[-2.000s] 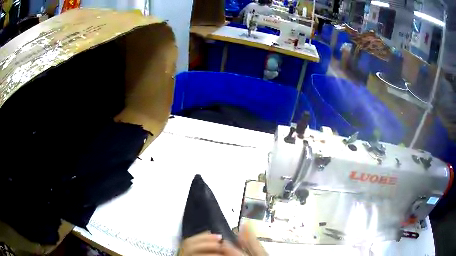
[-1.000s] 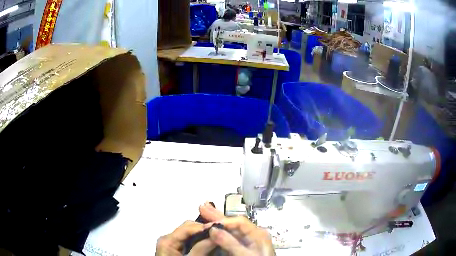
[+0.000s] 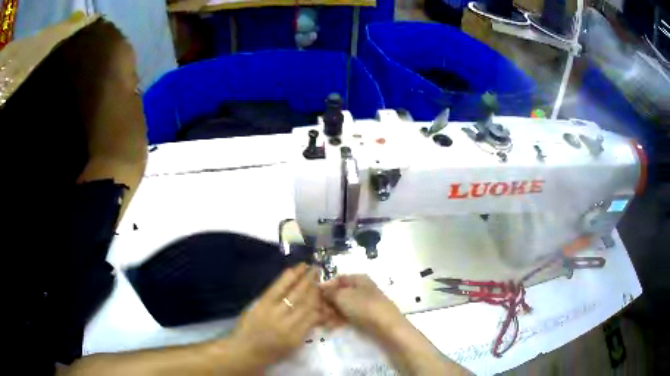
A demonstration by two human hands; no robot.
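A black fabric piece [image 3: 213,275] lies flat on the white table, its right end reaching the presser foot [image 3: 325,264] of the white sewing machine [image 3: 470,165]. My left hand [image 3: 283,312] rests on the fabric's right end, fingertips beside the presser foot. My right hand [image 3: 356,301] is just right of it, fingers bent and close together in front of the needle area. The fingertips of both hands nearly meet. Whether the fabric's edge is between my right fingers is hidden.
Snips [image 3: 470,290] with red handles and a red cord [image 3: 512,323] lie right of the needle. A short dark tool [image 3: 588,261] lies farther right. A cardboard box [image 3: 117,95] of black fabric stands left. Blue bins [image 3: 257,77] stand behind the table.
The black piece, earlier bunched in both hands left of the machine, now lies flat with its right end at the presser foot. Both hands have moved to the needle area. The view has shifted.
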